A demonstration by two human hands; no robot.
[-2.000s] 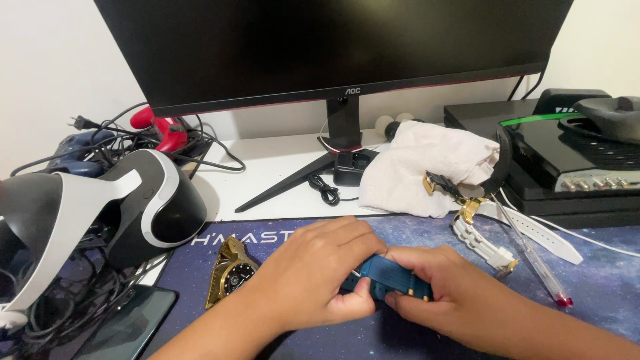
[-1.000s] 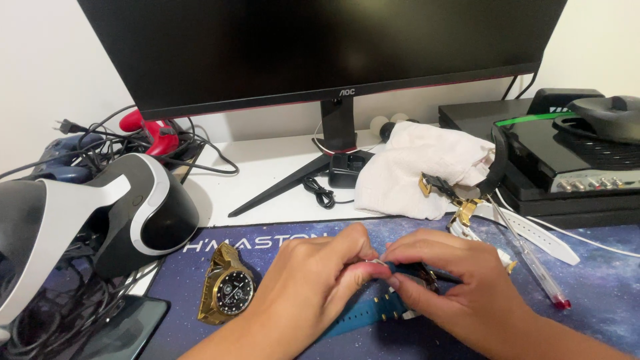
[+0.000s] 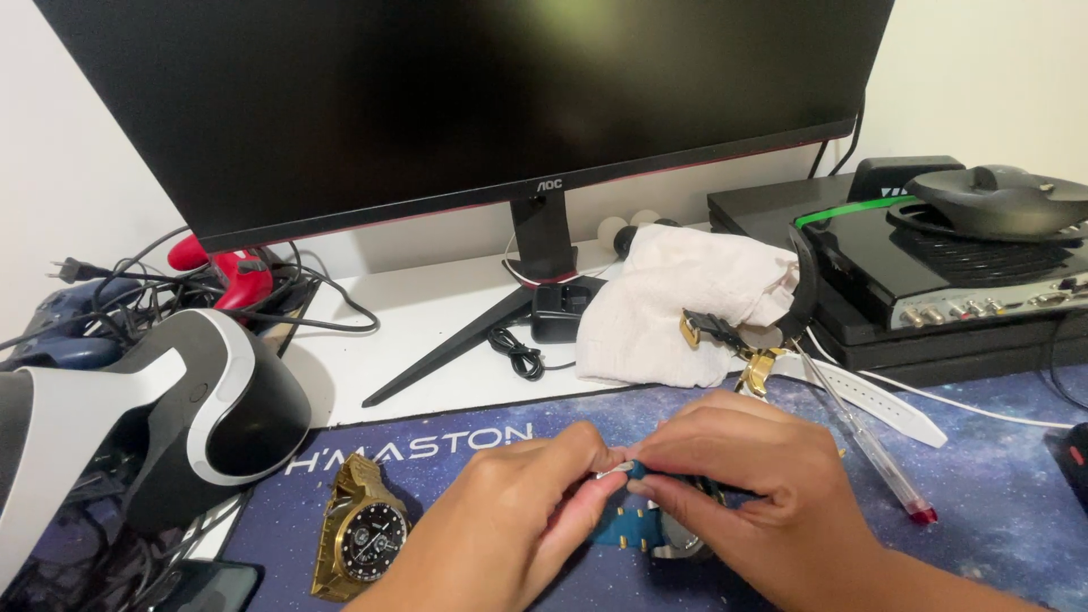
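Note:
My left hand [image 3: 535, 501] pinches a small pale metal piece, probably the buckle, at the end of a blue watch strap. Fingertips of my right hand [image 3: 756, 476] grip the blue strap right beside it, so the two hands nearly touch. Below them, another part of the blue strap [image 3: 625, 529] with gold-coloured studs joins a round watch case [image 3: 680, 537], mostly hidden by my right hand. To the left lies a gold wristwatch [image 3: 371, 540] with a black dial, on the blue mouse mat [image 3: 442, 476].
A VR headset [image 3: 246, 408] and tangled cables stand left, near a red game controller [image 3: 242, 276]. Behind are a monitor [image 3: 476, 102], a black power adapter [image 3: 558, 313] and a white cloth [image 3: 671, 297]. A white-strapped watch [image 3: 867, 395] and a clear screwdriver [image 3: 875, 459] lie right.
The blue strap has been turned in my hands; its studded part and the watch case now show below my fingers. The view has shifted, with more of the gold watch visible than two seconds ago.

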